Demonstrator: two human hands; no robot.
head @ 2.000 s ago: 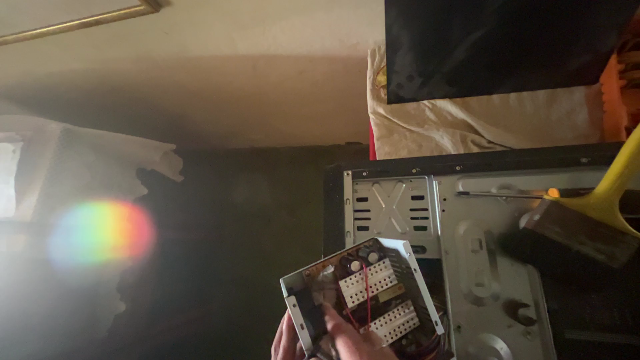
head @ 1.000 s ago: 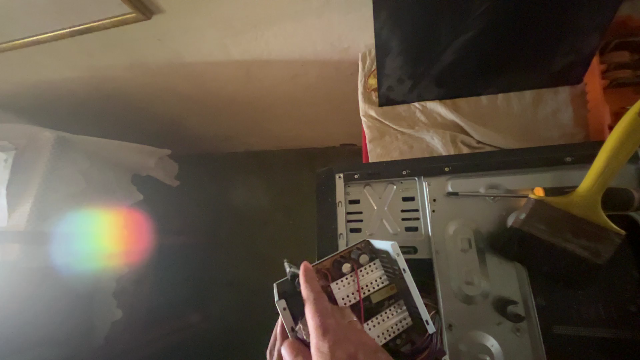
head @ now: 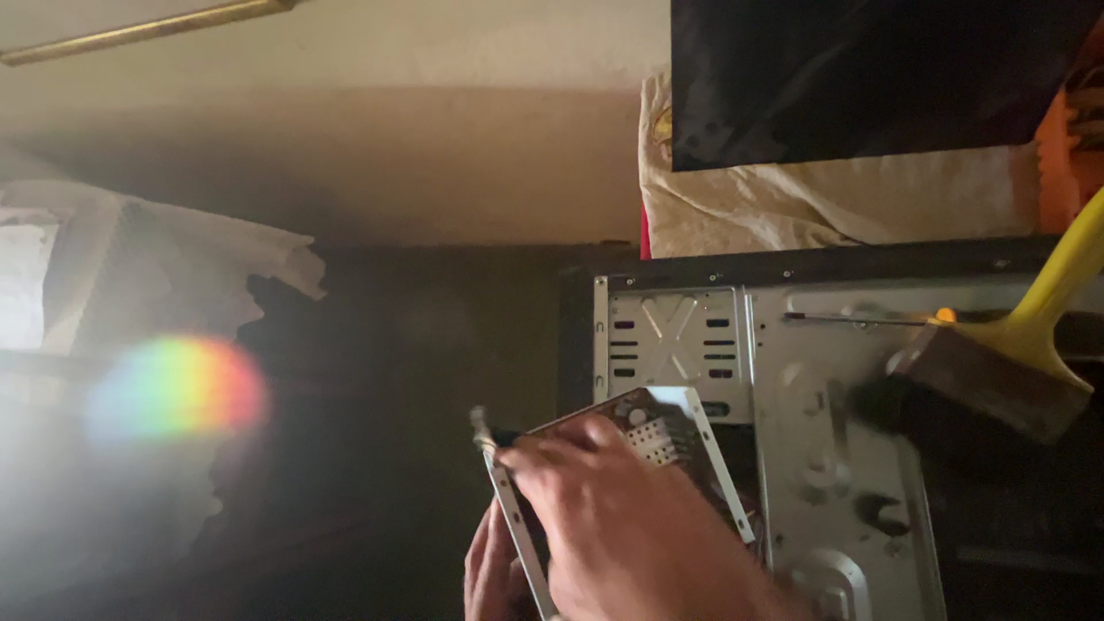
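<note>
An opened computer power supply (head: 720, 466) with a metal housing, a circuit board and perforated light heatsinks is at the lower middle, tilted. My left hand (head: 493, 565) supports it from its left side, fingers behind the metal edge. Over the open housing lies my right hand (head: 604, 509), its fingertips at the upper left corner beside a small light-coloured bit (head: 480, 427) that sticks out; whether the fingers grip it I cannot tell. The hand hides much of the board. Just behind and to the right lies a metal computer case (head: 677, 345).
A brush with a yellow handle (head: 1048, 276) and a thin-shafted tool (head: 862, 320) rest on the case at right. Beyond are a cream cloth (head: 776, 203), a black panel (head: 845, 78) and an orange container (head: 1056, 164). Torn pale sheeting (head: 164, 233) is at left.
My right hand has moved from inside the housing to its upper left corner and now covers more of the board. The left hand stays at the housing's left side.
</note>
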